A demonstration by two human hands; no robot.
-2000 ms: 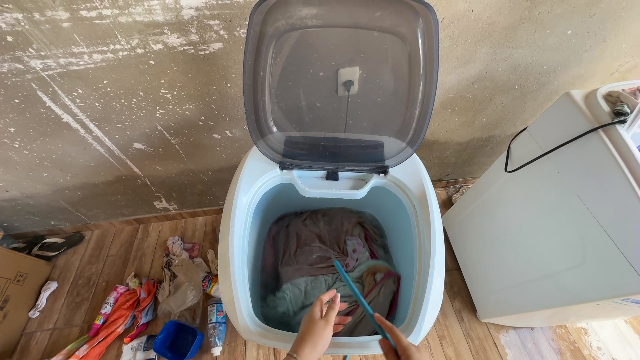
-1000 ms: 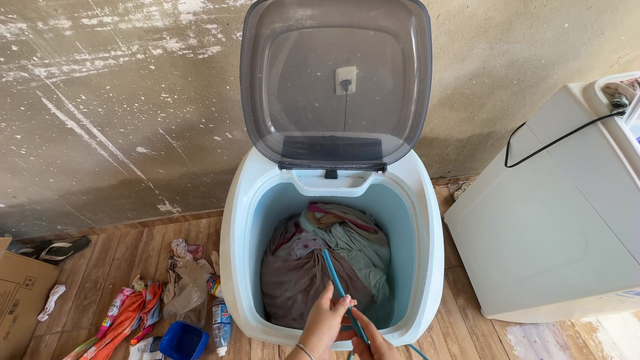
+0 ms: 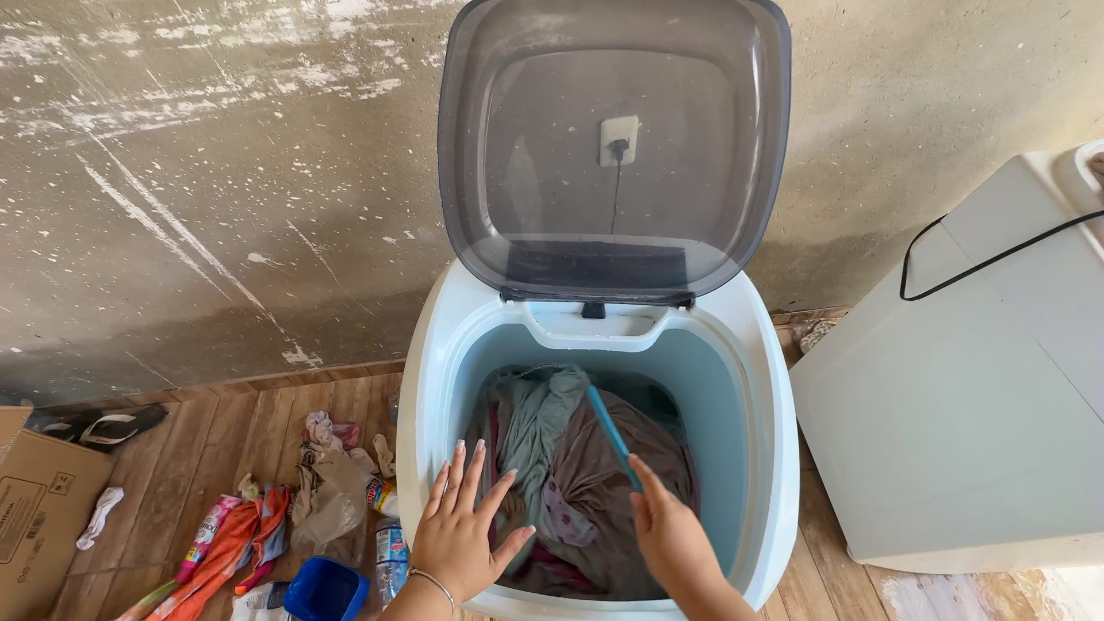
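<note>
A white top-loading washing machine [image 3: 774,483] stands with its grey see-through lid [image 3: 612,172] raised. Wet clothes [image 3: 621,448], brown-grey and pale green, lie twisted together in water in its light blue tub. My right hand [image 3: 677,539] grips a blue hose [image 3: 610,429], whose far end reaches over the middle of the clothes; water seems to run from it toward the back left. My left hand [image 3: 466,526], with a thin bracelet at the wrist, is spread palm down over the tub's front left edge, holding nothing. Whether it touches the clothes I cannot tell.
On the wooden floor at left lie a blue plastic container [image 3: 326,590], a plastic bottle [image 3: 391,561], an orange cloth [image 3: 226,552], sandals [image 3: 116,428] and a cardboard box [image 3: 43,509]. A white appliance [image 3: 957,414] with a black cord stands at right. A plug sits in a wall outlet [image 3: 618,141].
My left hand has moved left, away from the hose, and its fingers have spread. The hose stays in my right hand. The clothes have turned in the tub.
</note>
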